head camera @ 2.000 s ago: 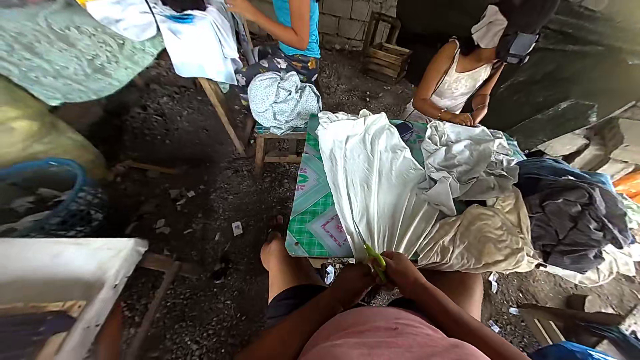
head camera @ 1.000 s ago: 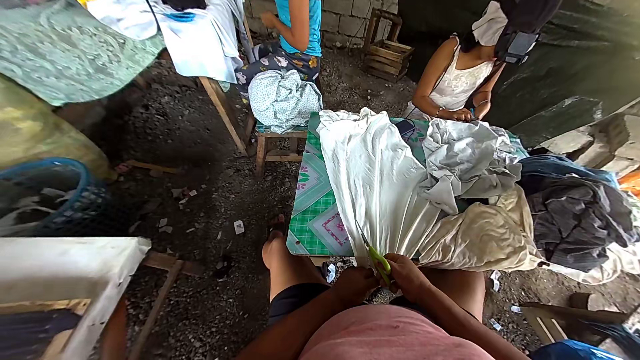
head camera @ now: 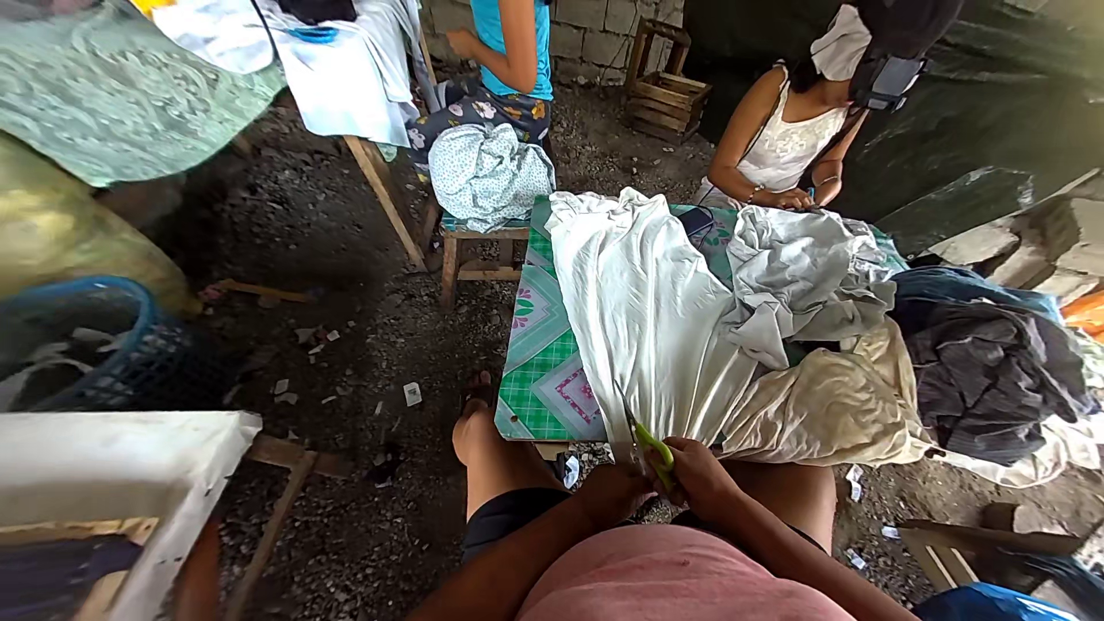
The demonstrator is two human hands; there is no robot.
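White fabric [head camera: 647, 302] lies across the green patterned table cover [head camera: 539, 345], its lower end drawn down to the near table edge. My right hand [head camera: 694, 474] grips scissors with yellow-green handles [head camera: 660, 453], their blades pointing up and away against the gathered fabric. My left hand [head camera: 617, 492] is close beside it at the fabric's lower end; its fingers are partly hidden, and it seems to pinch the cloth. Grey cloth [head camera: 798, 267] and beige cloth [head camera: 828, 401] lie bunched right of the white fabric.
A person [head camera: 789, 138] sits across the table, another [head camera: 513, 52] beyond the stool [head camera: 483, 233], which bears patterned cloth. Dark clothes [head camera: 992, 371] are heaped at the right. A blue basket [head camera: 142, 345] and a white-edged frame [head camera: 194, 466] stand left. A phone [head camera: 694, 222] lies on the table.
The scissors have tilted a little between the frames, while both hands stay at the near table edge. The person in blue has moved an arm.
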